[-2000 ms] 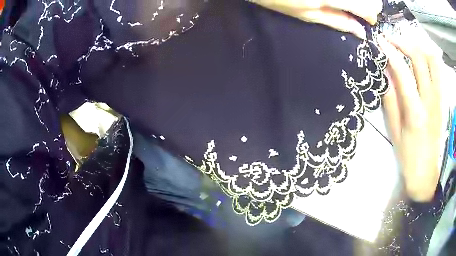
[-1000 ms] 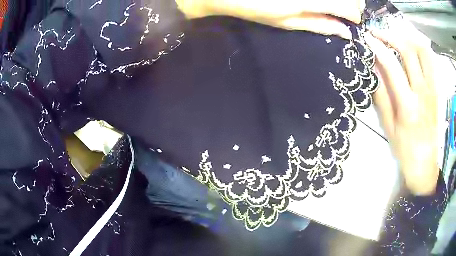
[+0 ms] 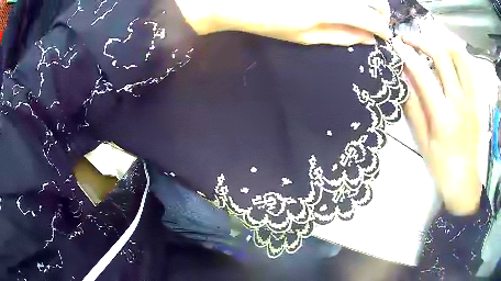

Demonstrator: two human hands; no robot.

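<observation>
The black fabric (image 3: 258, 110) spreads across the middle, with a gold-cream scalloped embroidered border (image 3: 272, 211) curving along its lower and right edges. My left hand (image 3: 291, 24), washed out by glare, reaches in along the top and holds the fabric's upper edge. My right hand (image 3: 447, 104) comes up from the lower right, and its fingertips meet the same edge beside the border's upper end. The fingertips of both hands nearly touch. The sewing machine's dark and metal parts (image 3: 406, 22) are just beyond them; the needle cannot be made out.
The white table (image 3: 401, 219) shows under the border at right. Black patterned sleeves and overgarment (image 3: 49, 126) fill the left. A white strap (image 3: 123, 236) runs diagonally at lower left. Blue jeans (image 3: 189, 214) show under the fabric. A pale machine part (image 3: 467, 27) is at upper right.
The fabric and its border have shifted left, the lower border also slightly down. My left hand and forearm show more along the top. Both hands' fingertips have moved slightly left.
</observation>
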